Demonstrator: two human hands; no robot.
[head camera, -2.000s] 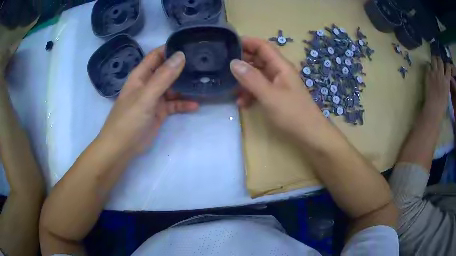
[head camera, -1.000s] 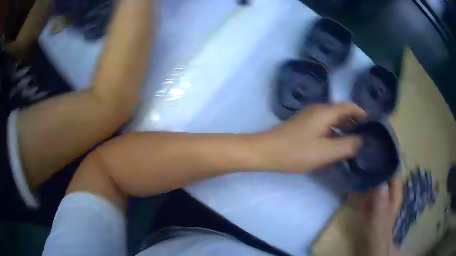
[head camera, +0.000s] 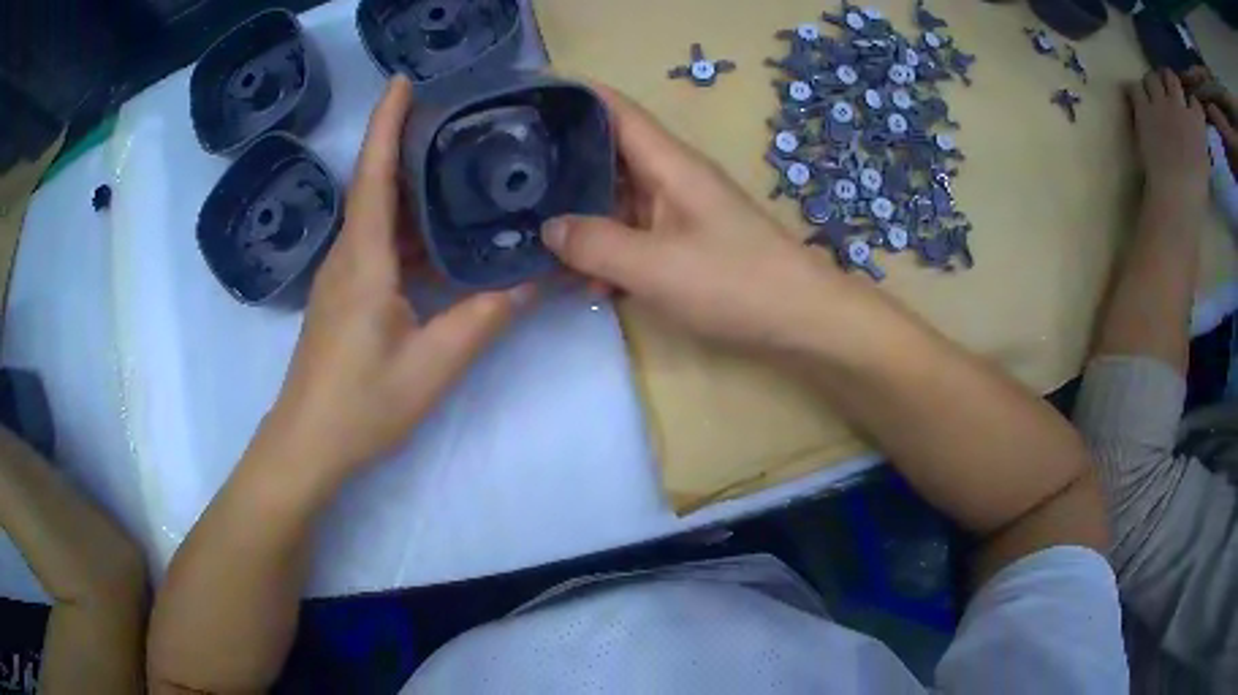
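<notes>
A dark grey housing (head camera: 469, 143) is held with its open side towards me, above the border of the white sheet and the brown paper. Its round centre post shows, with a pale oval spot below it. My left hand (head camera: 387, 292) grips its left side, fingers up the wall and thumb at the lower edge. My right hand (head camera: 665, 231) grips its right side, with the thumb inside the lower right rim. A loose pile of small lever parts (head camera: 869, 136) with pale round centres lies on the brown paper. One lever part (head camera: 702, 68) lies apart, left of the pile.
Three more housings stand at the upper left, one of them behind the held one (head camera: 268, 217). A tiny black piece (head camera: 102, 198) lies on the white sheet (head camera: 475, 448). Another person's forearm and hand are at the right (head camera: 1154, 231); another person's arm is at the lower left (head camera: 82, 543).
The view swung left, blurred, and has come back. The right hand now shows on the housing's right side, and the left hand, which reached into it, is on its left side. The housing is turned slightly.
</notes>
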